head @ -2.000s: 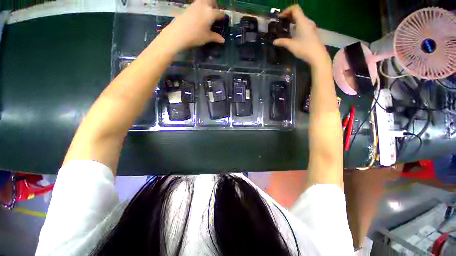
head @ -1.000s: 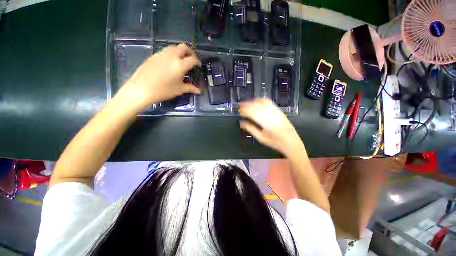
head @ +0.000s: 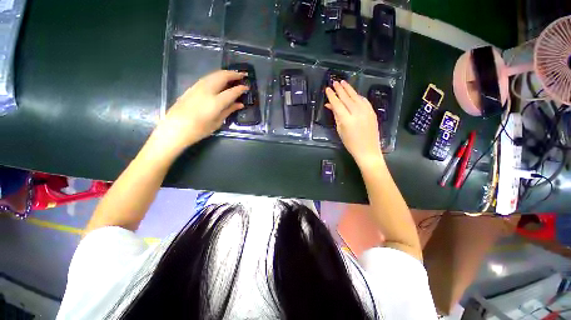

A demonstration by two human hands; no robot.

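A clear tray (head: 219, 44) holds black phones in its pockets. My left hand (head: 203, 106) is at a black phone (head: 250, 112) in the near row, its fingertips on the phone's upper part. My right hand (head: 355, 119) lies over another near-row phone (head: 325, 117) and hides much of it; what its fingers hold cannot be told. Between them lies a face-down phone (head: 294, 100) with a small block on it. One more phone (head: 379, 103) is right of my right hand. A small dark battery (head: 328, 170) lies loose between tray and bench edge.
Far-row phones (head: 383, 34) lie in the tray. Right of it are two face-up keypad phones (head: 426, 109) (head: 444, 136), red pens (head: 465, 161), a pink fan (head: 554, 56) and a power strip (head: 509, 162) with cables. A pale plastic sheet (head: 7, 56) is far left.
My right hand has moved from the bench edge up to a near-row phone, uncovering the loose battery. My left hand stays at the left phone, now more visible. The view has shifted.
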